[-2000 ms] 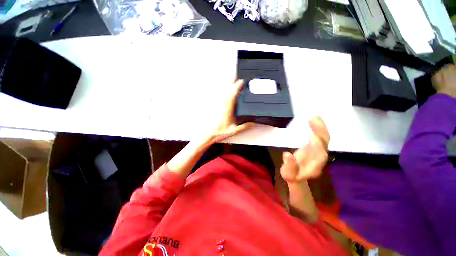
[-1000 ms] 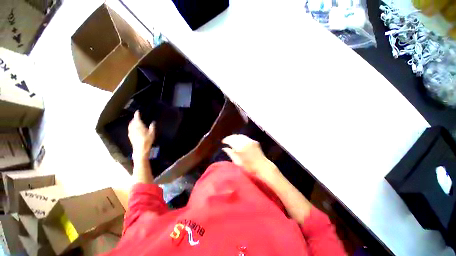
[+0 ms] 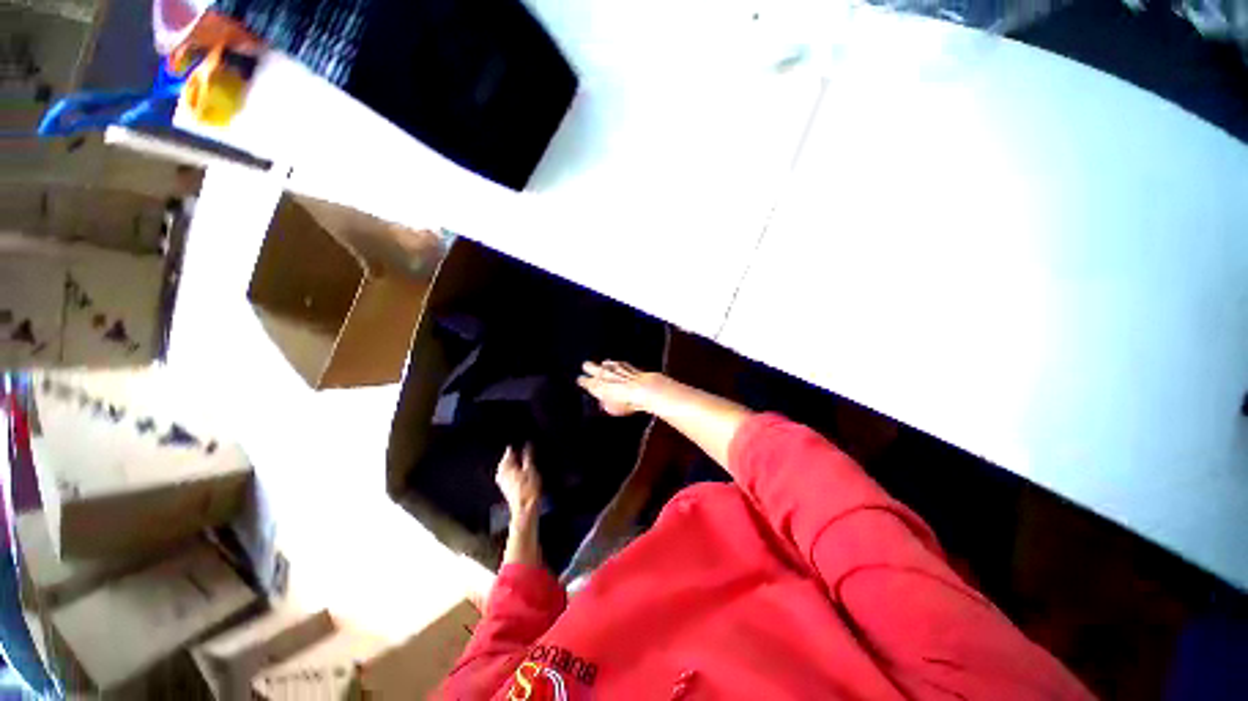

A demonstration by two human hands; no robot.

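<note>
The large open brown carton (image 3: 408, 427) stands below the bench edge, with black box parts (image 3: 500, 393) inside. My left hand (image 3: 519, 479) is down in the carton among the dark parts, fingers pointing up and partly curled. My right hand (image 3: 615, 386) is over the carton's bench side, palm down with fingers stretched toward the parts. Black on black hides whether either hand grips a part.
A small empty brown carton (image 3: 322, 295) stands left of the large one. A long black ribbed stack of inserts (image 3: 452, 82) lies on the white bench (image 3: 958, 247). Several closed cartons (image 3: 151, 479) are at the left. A yellow and blue item (image 3: 216, 85) is at the upper left.
The view has turned further left from the bench. My right hand has moved over the carton; my left hand is still inside it. The boxes with white ovals have left the view.
</note>
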